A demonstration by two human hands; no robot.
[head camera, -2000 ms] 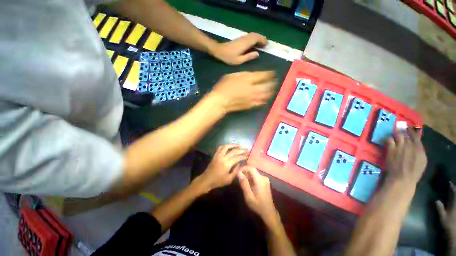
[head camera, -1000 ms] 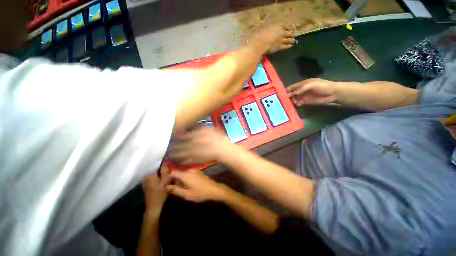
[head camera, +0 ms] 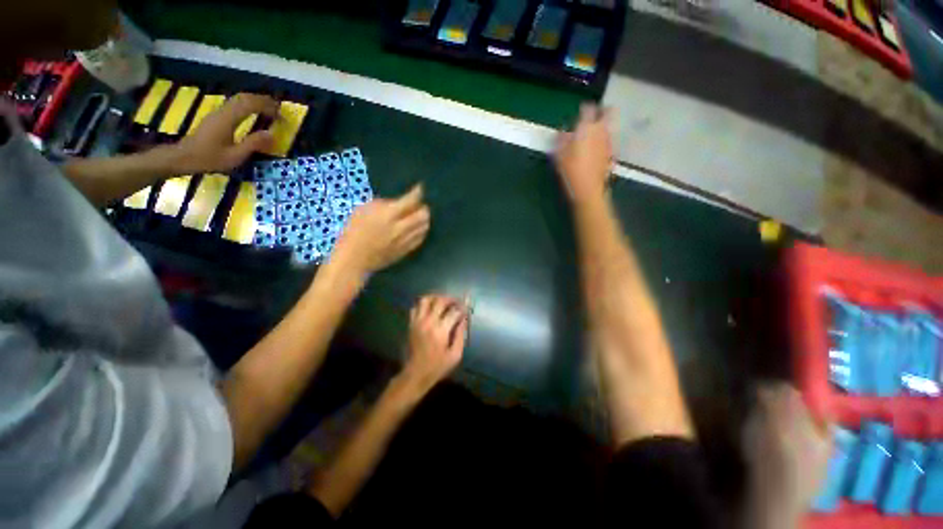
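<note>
My left hand [head camera: 439,336] is over the dark-green bench, low in the middle, with its fingers curled; whether it holds anything small cannot be told. My right hand [head camera: 587,155] is stretched forward at the bench's white edge strip, beside the pale board. It is blurred and I cannot tell if it holds something. The red phone tray [head camera: 809,341], with light-blue smartphones [head camera: 884,346] in two rows, is at the far right, blurred and cut off by the picture's edge. Neither of my hands touches it.
At left, a person's hands are near a dotted lens film sheet [head camera: 310,201] and a black tray of yellow-faced pieces [head camera: 184,109]. A black phone tray [head camera: 507,52] is at the top. A blurred hand [head camera: 786,449] is beside the red tray.
The view has shifted. The red tray, earlier in front of me with my hands by its near corner, is now at far right. My hands are apart, the right one stretched forward.
</note>
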